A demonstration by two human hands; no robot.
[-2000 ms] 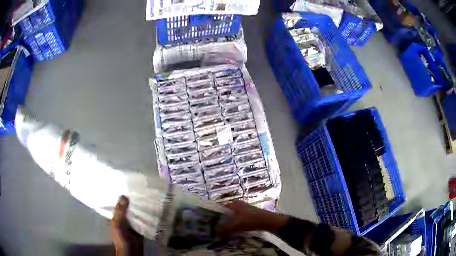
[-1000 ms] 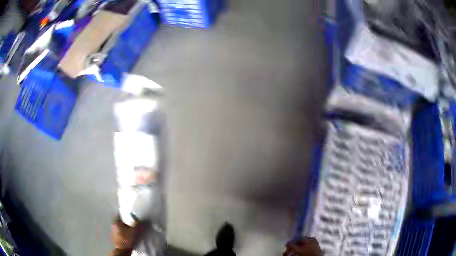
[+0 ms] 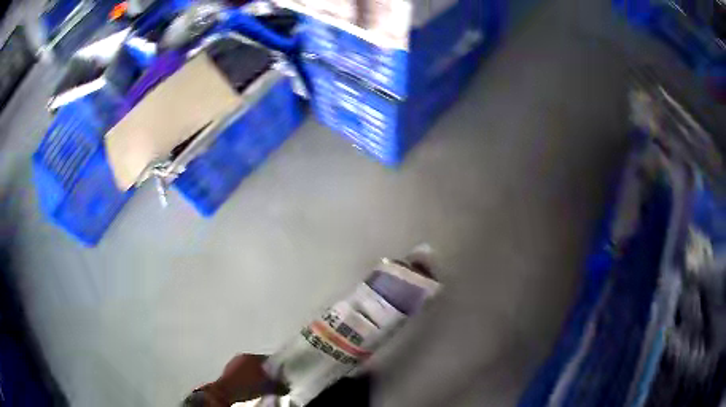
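Observation:
A newspaper roll (image 3: 342, 338), white-grey with dark print and an orange-red band, slants up and right over the grey floor from the bottom edge. My left hand (image 3: 239, 381) is at its lower left end and holds it; the hand is partly cut off by the bottom edge. A dark shape lies beside the roll's lower part at the bottom edge. My right hand is not in view.
Stacked blue crates (image 3: 358, 95) with newspaper on top stand at the upper middle. A blue crate (image 3: 239, 143) with a tan cardboard sheet (image 3: 167, 119) and another blue crate (image 3: 80, 167) are at the upper left. Blurred blue crates (image 3: 605, 294) line the right side.
The view has swung left; the crate of packed rows has left the clear view. The roll, upright at left before, now slants right at the bottom. My right hand has gone out of view.

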